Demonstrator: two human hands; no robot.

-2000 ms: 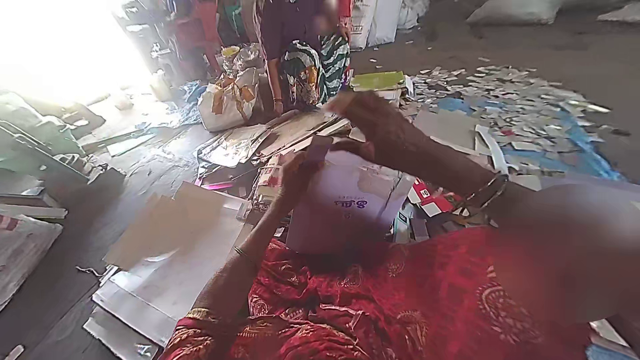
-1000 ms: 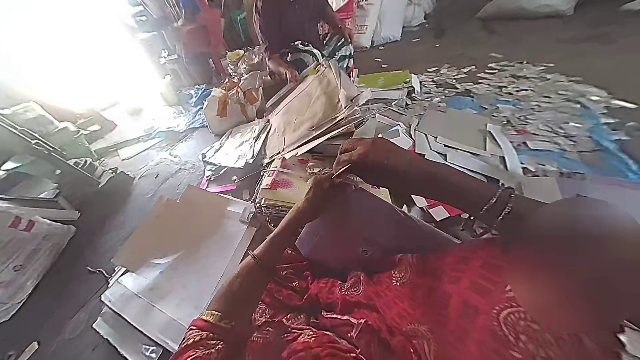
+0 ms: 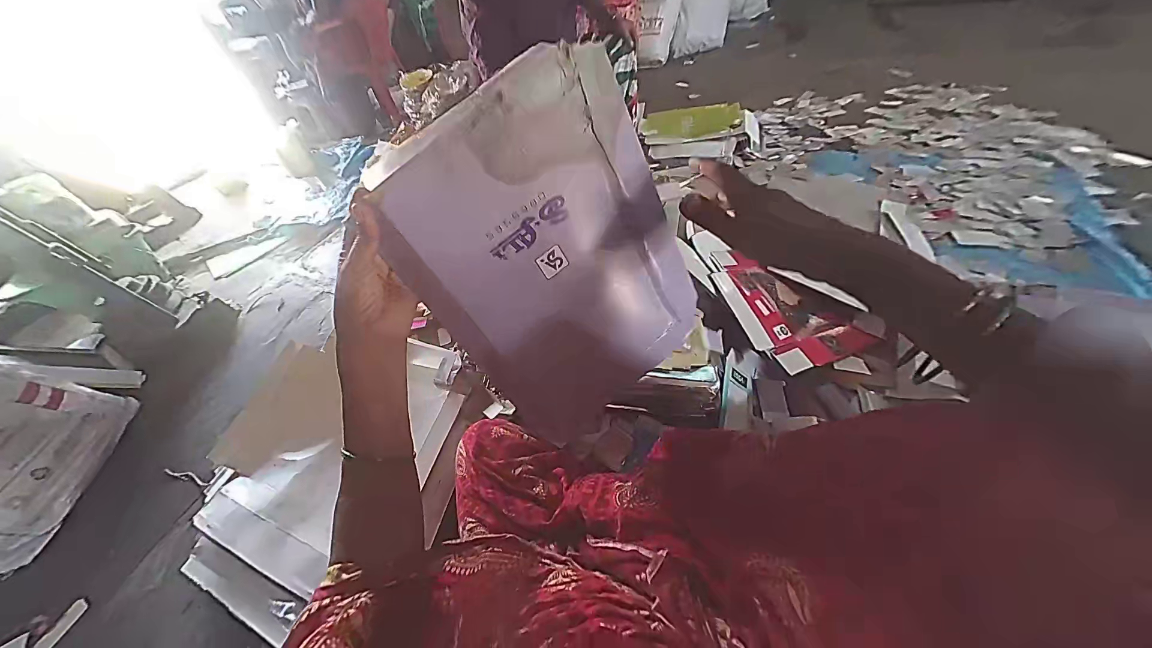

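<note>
My left hand (image 3: 376, 279) grips the left edge of a pale purple cardboard box panel (image 3: 504, 270), which is raised and tilted above my lap. The panel bears printed writing, a crease along its right side and a torn top edge. Off the panel's right side is my right hand (image 3: 711, 193), its thumb and fingertips close together; whether something small is between them cannot be made out. Below my right hand lies a red and white printed carton (image 3: 783, 315). A stack of flat pieces (image 3: 675, 396) shows partly beneath the panel.
Flattened cardboard sheets (image 3: 279, 405) lie at my left. A green box (image 3: 693, 122) sits beyond my right hand. Many paper scraps (image 3: 972, 153) cover the floor and a blue sheet (image 3: 1071, 216) at the right. Another person (image 3: 531, 27) is beyond the panel, near white sacks (image 3: 700, 27).
My left hand has raised the purple panel from my lap. My hands, close together a second ago, are now apart, the right one off to the right. The other person's hands are now hidden.
</note>
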